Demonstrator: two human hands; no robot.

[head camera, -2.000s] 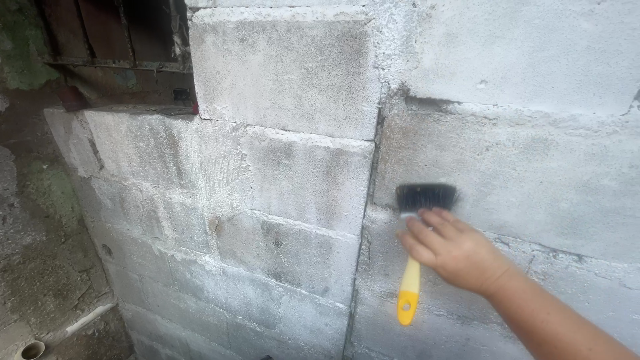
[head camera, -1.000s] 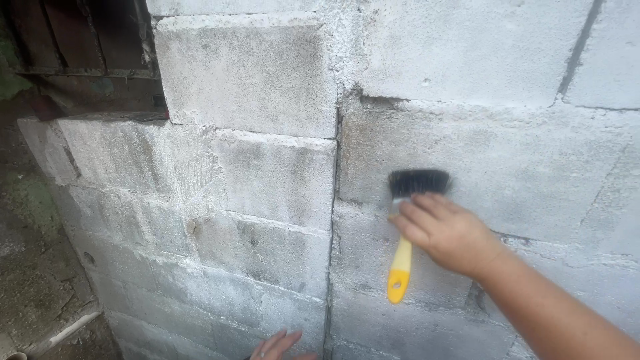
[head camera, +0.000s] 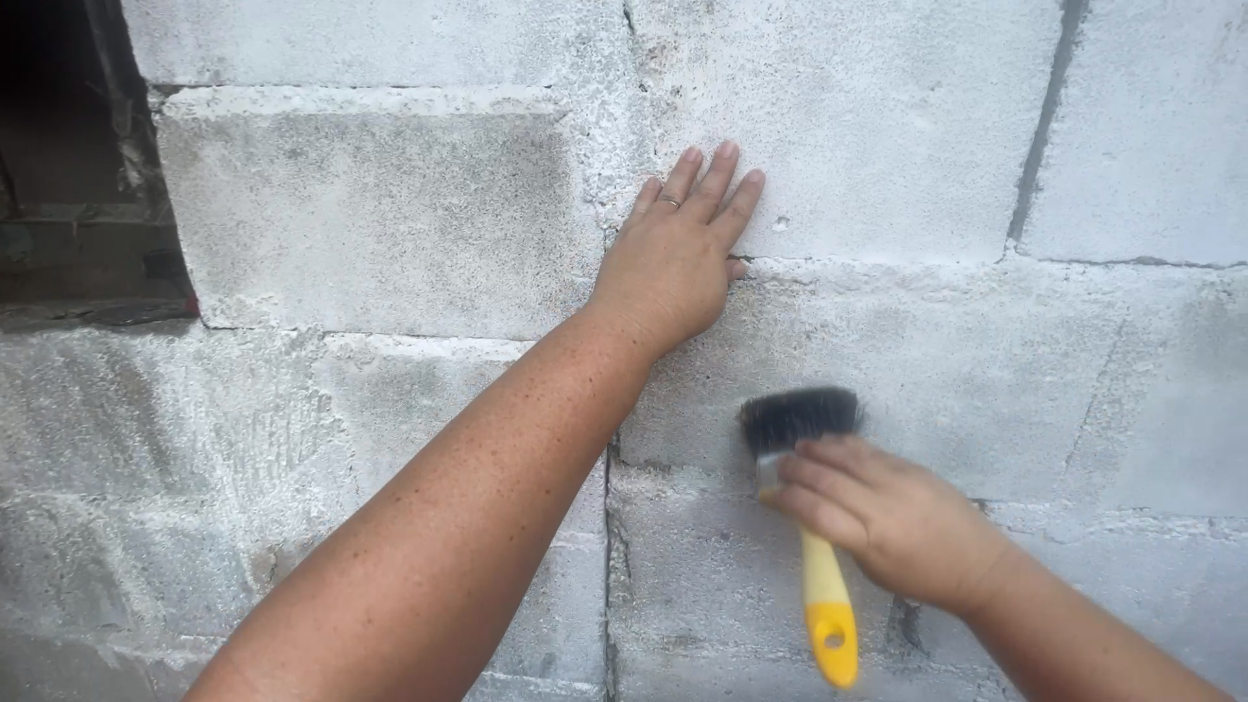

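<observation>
My right hand (head camera: pixel 877 517) grips a paintbrush (head camera: pixel 829 585) near its metal ferrule, at the lower right. The brush has wide black bristles, pointing up and against the wall, and a cream handle with a yellow end that hangs downward. Hand and bristles are slightly blurred. My left hand (head camera: pixel 678 249), with a ring on one finger, lies flat with fingers spread on the concrete block wall (head camera: pixel 877 127), above and left of the brush. It holds nothing. The blocks carry a patchy whitish coating, with greyer areas beside the brush.
A dark opening (head camera: pixel 68 127) with a rough frame lies at the upper left. A vertical crack (head camera: pixel 611 565) runs down the wall below my left forearm. Mortar joints, one a dark vertical line (head camera: pixel 1048 127) at the upper right, divide the blocks.
My left hand, only at the bottom edge one second ago, has moved up and rests on the wall. The brush stays in my right hand. The view has shifted closer.
</observation>
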